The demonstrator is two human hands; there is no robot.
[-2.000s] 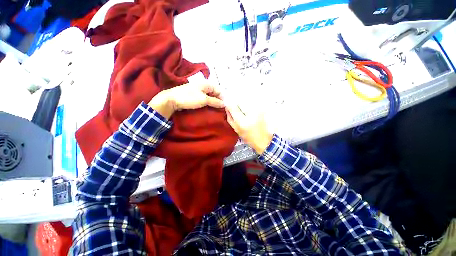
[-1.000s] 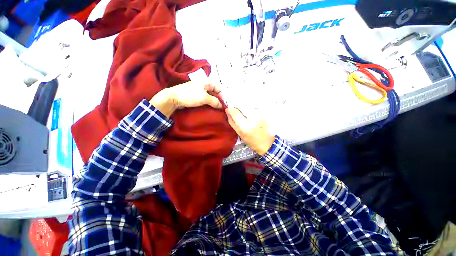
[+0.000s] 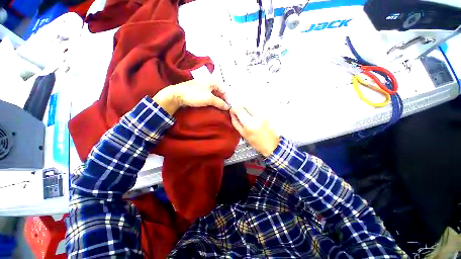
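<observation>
The rust-red knit garment piece (image 3: 146,66) lies bunched on the white table left of the needle area and hangs over the front edge. My left hand (image 3: 194,95) rests on it and pinches its right edge between thumb and fingers. My right hand (image 3: 252,129) meets the left fingertips at that same edge, with its fingers closed on the fabric. A small whitish piece (image 3: 202,65) shows at the fabric edge above my left hand. The fingertips overlap, so the pinched fold is mostly hidden. The presser foot (image 3: 265,56) stands beyond my hands, apart from the fabric.
Scissors with red and yellow handles (image 3: 371,86) lie at the right on a dark blue cord (image 3: 398,107), which hangs over the front edge. The white JACK machine head (image 3: 326,25) is at the back. A grey machine housing (image 3: 20,136) stands at far left.
The camera view has shifted slightly, so the machine and scissors appear a little farther right. My hands stay together at the fabric edge, with only slight finger movement.
</observation>
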